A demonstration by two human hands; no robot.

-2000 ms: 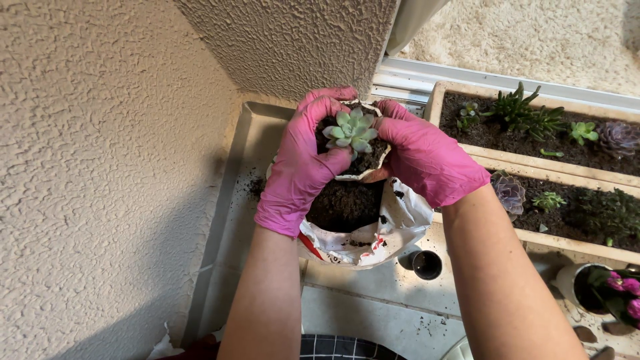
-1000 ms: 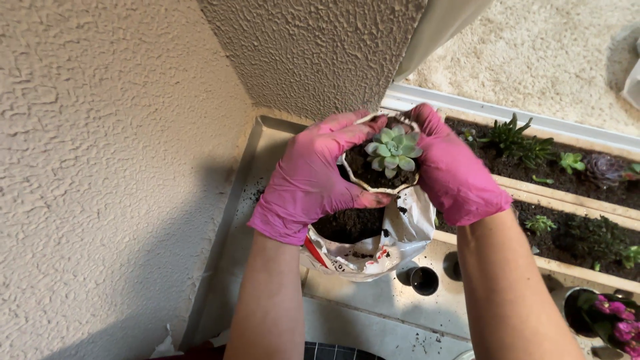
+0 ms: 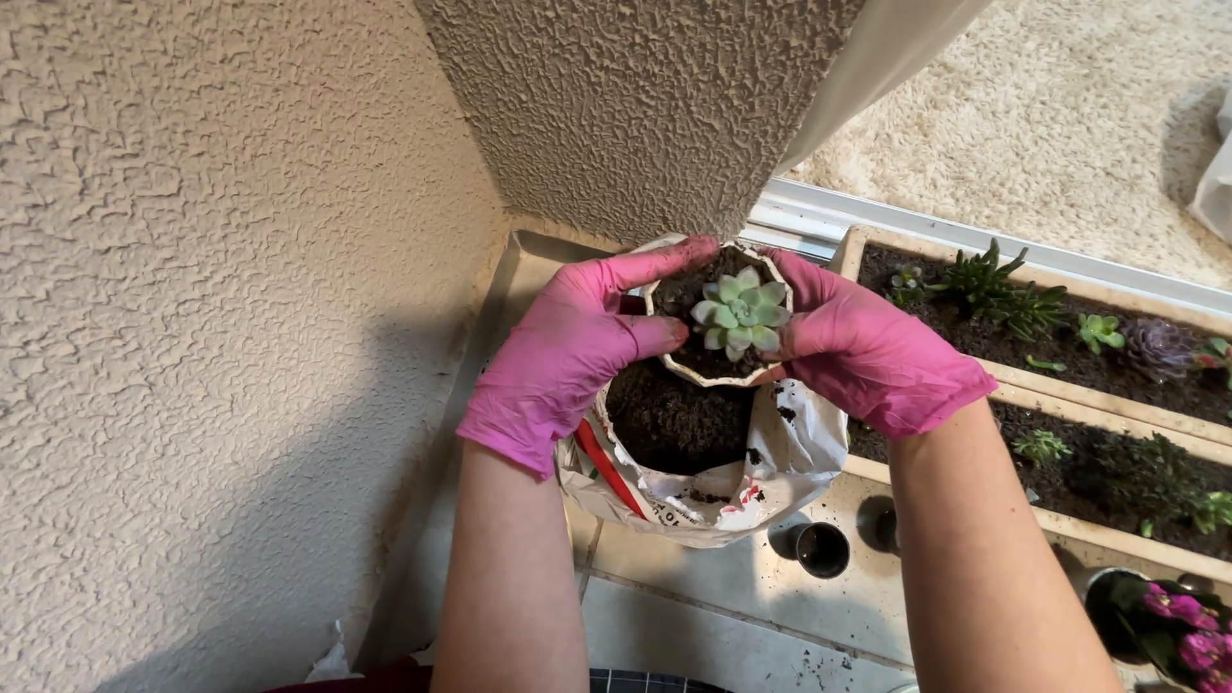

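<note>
Both hands wear pink gloves and hold a pale, many-sided pot (image 3: 710, 379) between them, above an open bag. My left hand (image 3: 597, 342) grips its left side, with soil smudges on the fingers. On the right side, my right hand (image 3: 857, 337) has its fingers against the rim and close to the plant. A pale green rosette succulent (image 3: 740, 314) sits in dark soil inside the pot. Below it, the white plastic bag (image 3: 799, 452) lies open, with dark potting soil (image 3: 679, 419) in it. The pot's underside is hidden.
Two long planters (image 3: 1136, 409) with succulents stand at the right. A small black pot (image 3: 822, 550) is on the tiled floor (image 3: 674, 616), near a pot of pink flowers (image 3: 1198, 635). Textured walls (image 3: 221, 289) rise at the left and behind; a shaggy rug (image 3: 1039, 106) lies beyond the door track.
My left hand's fingers have shifted on the pot: its thumb now points across the rim toward the succulent. Both hands still hold the pot over the bag. The view has swung somewhat.
</note>
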